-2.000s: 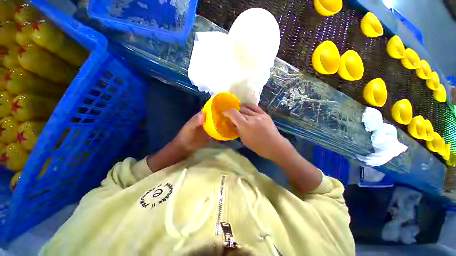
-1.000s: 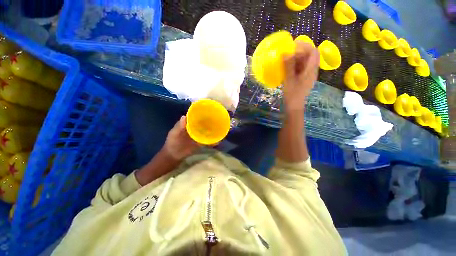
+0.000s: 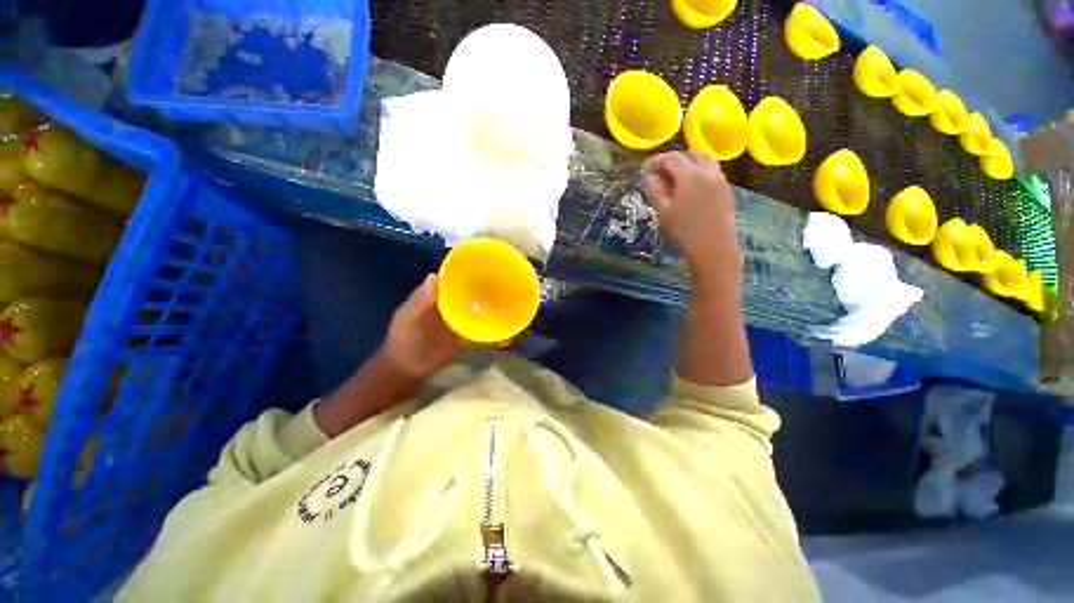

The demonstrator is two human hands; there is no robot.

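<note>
My left hand (image 3: pixel 419 330) holds a yellow shell or nested stack (image 3: pixel 488 291), its round hollow opening facing up toward me; how many shells are in it cannot be told. My right hand (image 3: pixel 697 203) is over the ledge beside the belt, empty, with fingers loosely bent. A single yellow shell (image 3: pixel 643 110) lies on the dark mesh belt just above and left of my right fingertips, apart from them. Another yellow shell (image 3: pixel 716 123) lies right of it, its lower edge close to my fingers.
More yellow shells (image 3: pixel 842 181) lie along the mesh belt (image 3: pixel 754 35). A white bowl (image 3: pixel 506 88) stands on white cloth (image 3: pixel 412 165) on the ledge. A crumpled cloth (image 3: pixel 866 289) lies further right. A blue tray (image 3: pixel 242 108) and lattice crate (image 3: pixel 177 318) are left.
A shell was pulled from my left hand's stack and set on the belt. My right hand has let it go and drawn back slightly. The view has shifted right.
</note>
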